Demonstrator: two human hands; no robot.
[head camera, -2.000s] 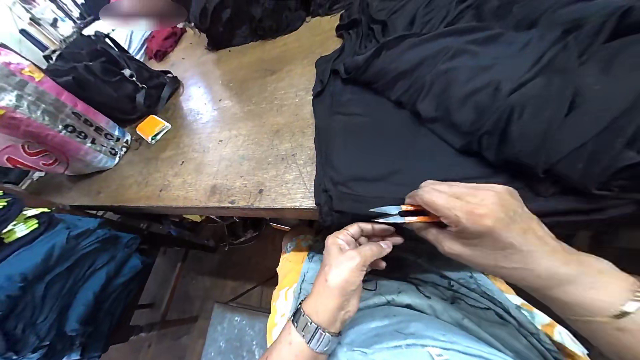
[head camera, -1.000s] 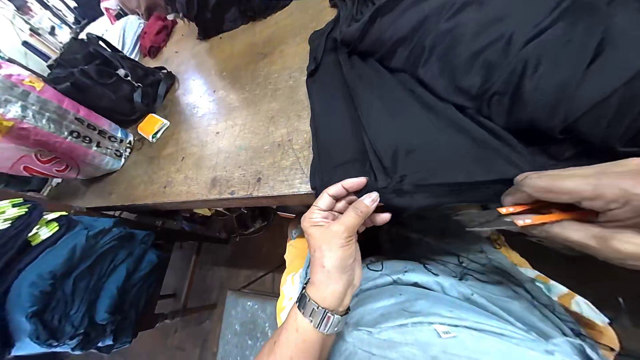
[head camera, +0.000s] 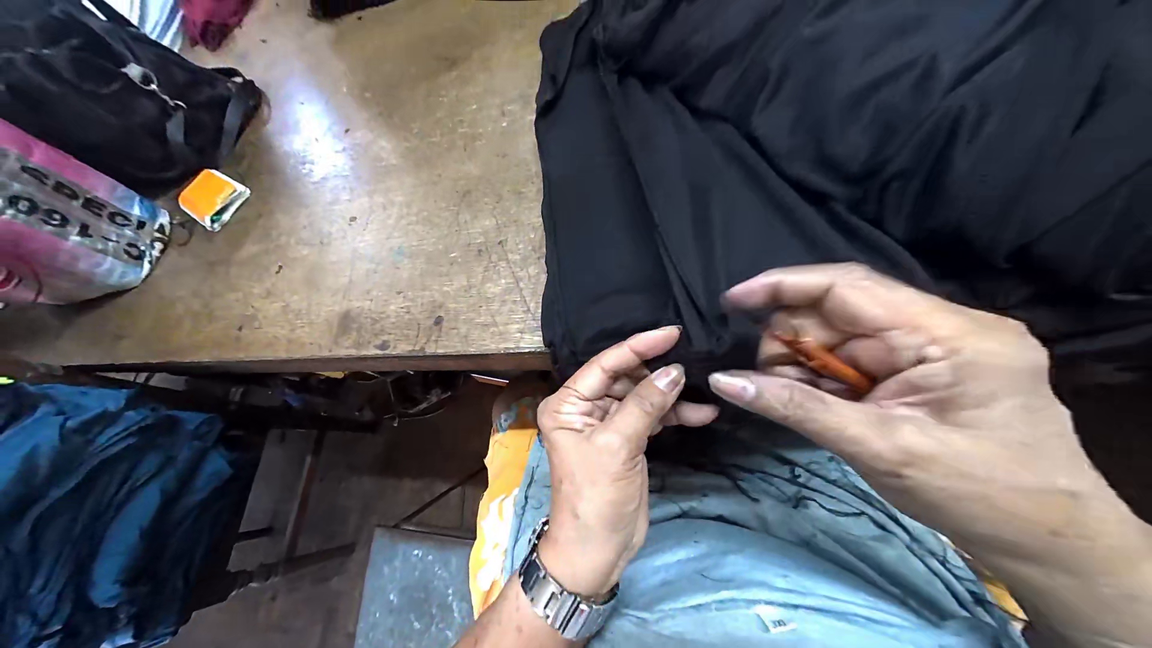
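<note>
Black fabric (head camera: 720, 198) lies in folds over the right part of the wooden table and hangs at its front edge. My left hand (head camera: 616, 423), with a metal watch at the wrist, is at the fabric's lower edge; thumb and fingertips meet on the cloth there. Just to the right, my right hand (head camera: 864, 387) has its thumb and index finger apart, close to the same edge. Orange-handled thread snips (head camera: 823, 360) are tucked in the palm under its curled fingers; their blades are hidden. Blue-grey cloth (head camera: 765, 558) with loose dark threads covers my lap.
On the wooden table (head camera: 405, 225), an orange-and-white packet (head camera: 212, 198) lies beside a printed plastic bag (head camera: 72, 225) and a black bag (head camera: 117, 90). Dark blue fabric (head camera: 108, 504) is heaped below at the left. A grey flat surface (head camera: 414, 585) is low beside my lap.
My right hand, with the snips, has come back left from the far right of the black fabric to beside my left hand. My left hand stays near the fabric's corner.
</note>
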